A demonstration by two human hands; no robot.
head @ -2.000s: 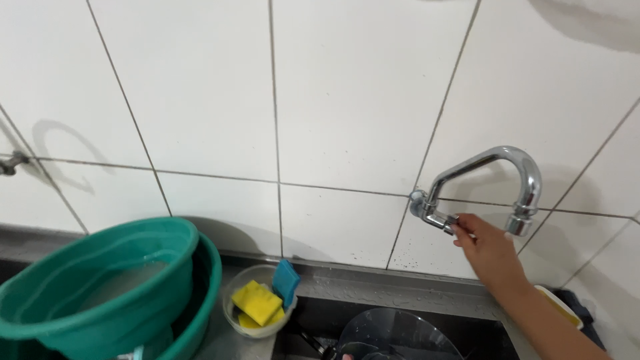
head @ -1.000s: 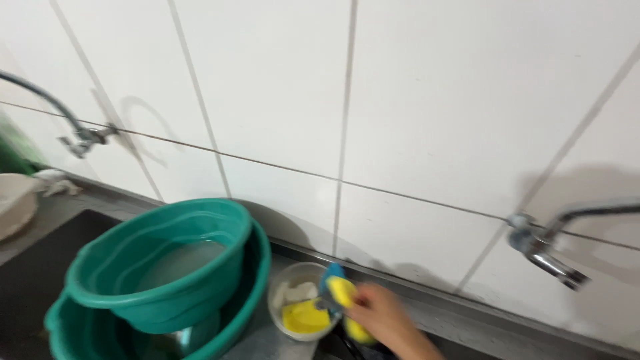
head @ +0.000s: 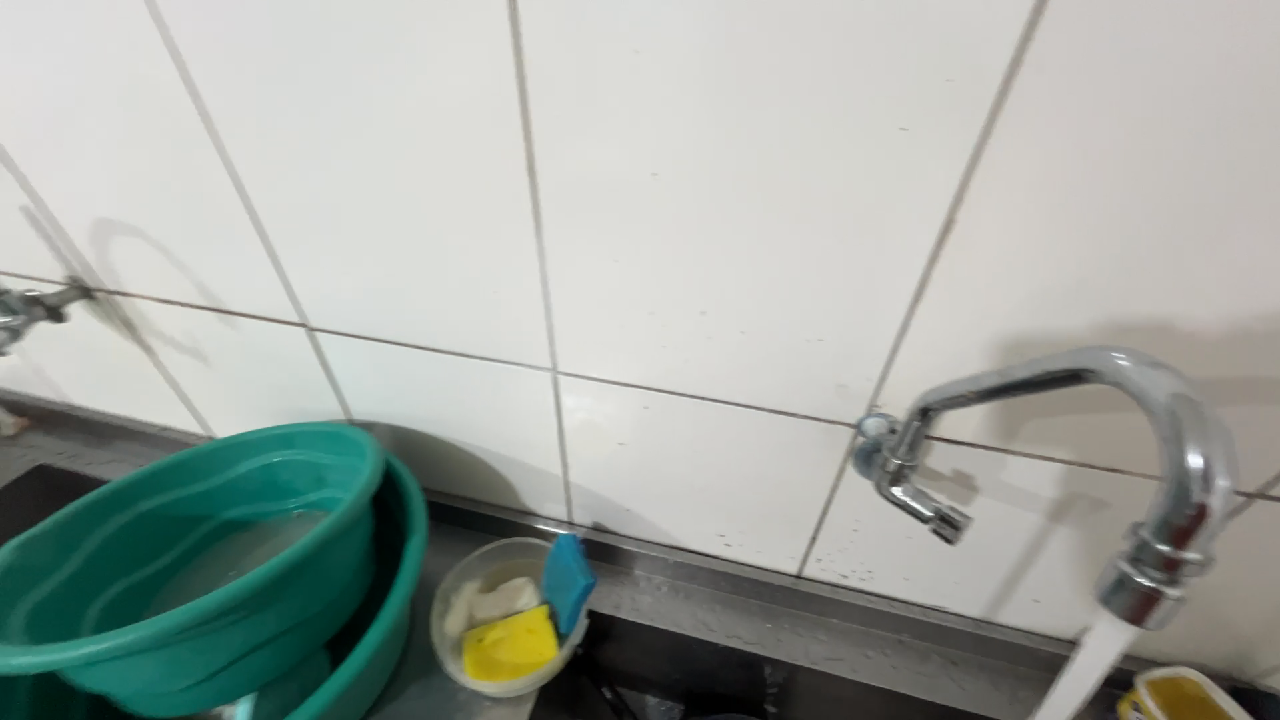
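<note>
Neither of my hands shows in the head view. Water pours from the spout of the chrome wall faucet (head: 1140, 590) at the right, and its lever handle (head: 930, 515) points down and to the right. Beside the sink stands a round translucent plastic bowl (head: 447, 650). It holds a yellow sponge (head: 510, 645), a whitish lump (head: 505, 598) and a blue sponge (head: 568, 583) propped upright at its right side. Dark items at the near edge of the sink (head: 690, 660) are cut off by the frame.
Two green plastic basins (head: 240, 600) stand nested and tilted at the left. A second metal faucet (head: 30, 305) is on the wall at far left. At lower right is a container with yellow contents (head: 1180, 695). White tiles rise behind the grey counter (head: 700, 590).
The hand at the bowl with a yellow sponge one second ago has gone out of view. Water now runs from the faucet. One yellow sponge remains visible in the bowl. The view has swung right.
</note>
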